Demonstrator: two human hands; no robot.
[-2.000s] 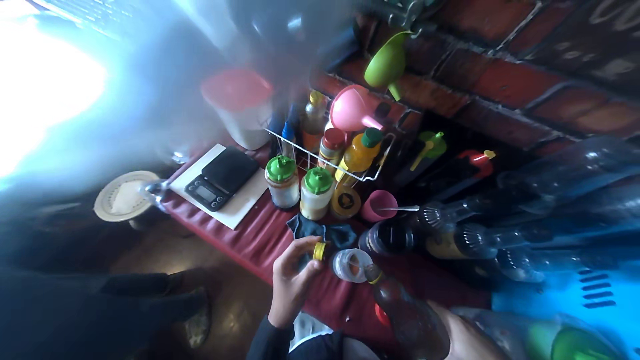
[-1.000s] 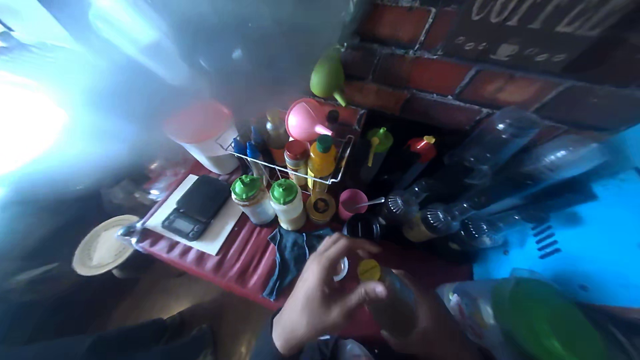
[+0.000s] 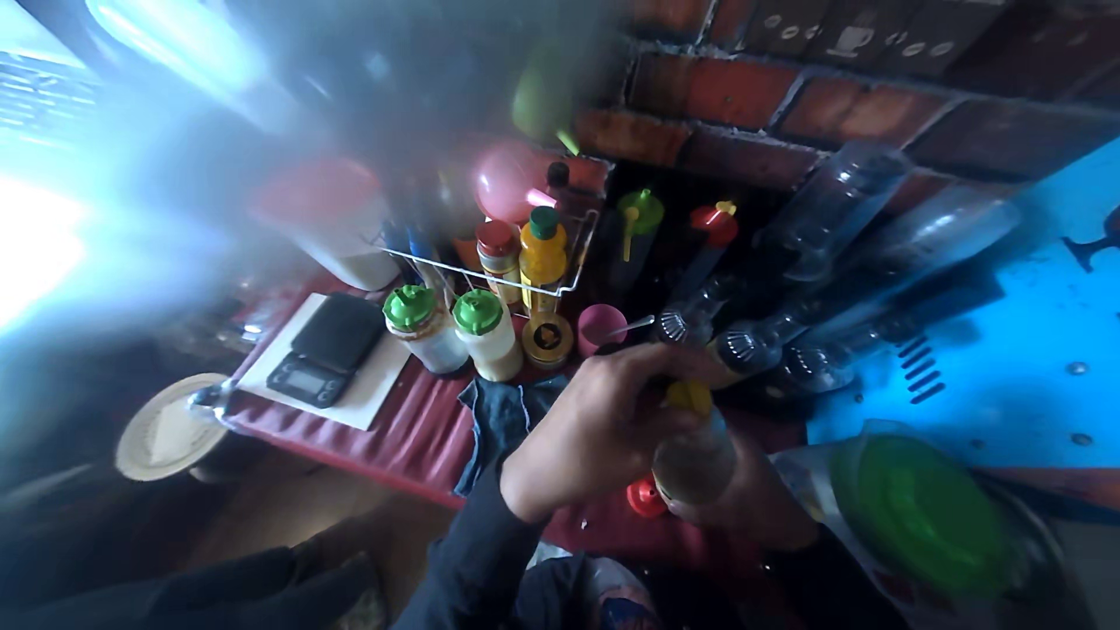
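Observation:
My left hand [image 3: 604,424] has its fingers on the yellow cap [image 3: 689,398] of a clear bottle [image 3: 697,459]. My right hand [image 3: 761,499] is wrapped around the body of that bottle from the right. A red plastic lid or funnel [image 3: 646,497] lies on the dark red cloth just below the bottle. Left of my left hand is a dark folded cloth [image 3: 507,420]. Beyond the hands stand a pink cup [image 3: 602,325] with a spoon in it and a jar with a gold lid [image 3: 549,339].
Two green-lidded squeeze bottles [image 3: 487,346] stand before a wire rack [image 3: 490,278] of bottles. A digital scale [image 3: 306,381] sits at left on a white board. Upturned glass bottles [image 3: 752,346] are at right, near a large green lid [image 3: 927,512] and a brick wall [image 3: 726,87].
Two seconds ago my left hand held the yellow cap apart from the bottle, beside an open clear container. Now the cap is at the bottle's mouth, and that container is out of sight.

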